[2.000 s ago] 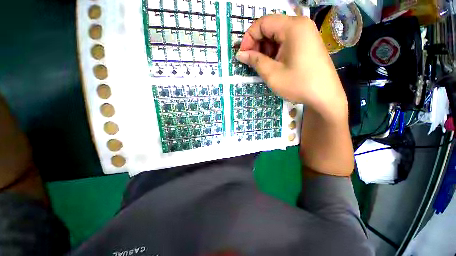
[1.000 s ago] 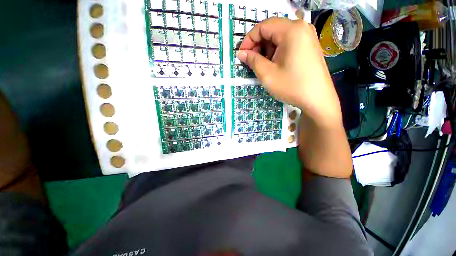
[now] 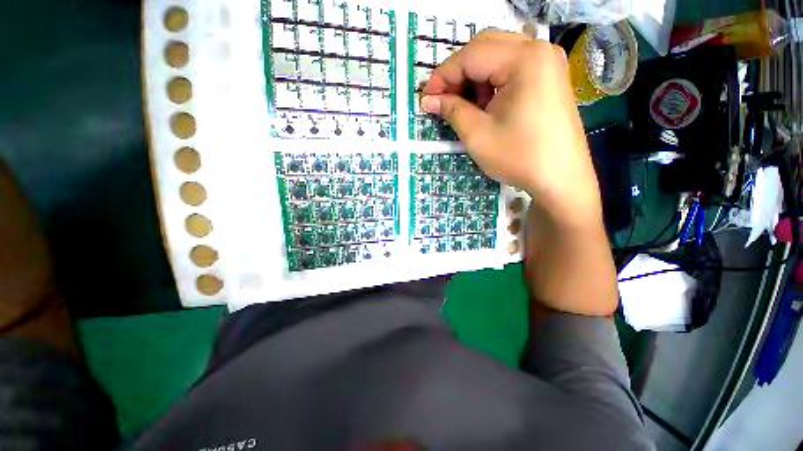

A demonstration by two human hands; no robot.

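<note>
A white tray (image 3: 238, 220) holds four green-edged circuit board panels. The upper left panel (image 3: 330, 75) is mostly covered in silver pieces, with a bare bottom row. The lower left panel (image 3: 343, 211) and lower right panel (image 3: 453, 203) show green and dark boards. My right hand (image 3: 493, 101) reaches over the upper right panel (image 3: 431, 53), thumb and index fingertips together low at that panel's left side. Whether they hold a small metal part is hidden. The palm and fingers cover part of this panel. My left hand is out of the picture.
A clear bag (image 3: 577, 9) lies beyond the tray's right corner, beside a yellowish tape roll (image 3: 606, 60). A black box with a red-white emblem (image 3: 676, 104), cables and a bottle (image 3: 748, 33) are at right. Another person's bare arm (image 3: 31, 264) is at the left edge.
The view has shifted slightly, so the tray sits a little further right. My right hand stays at nearly the same spot on the upper right panel, fingertips still together.
</note>
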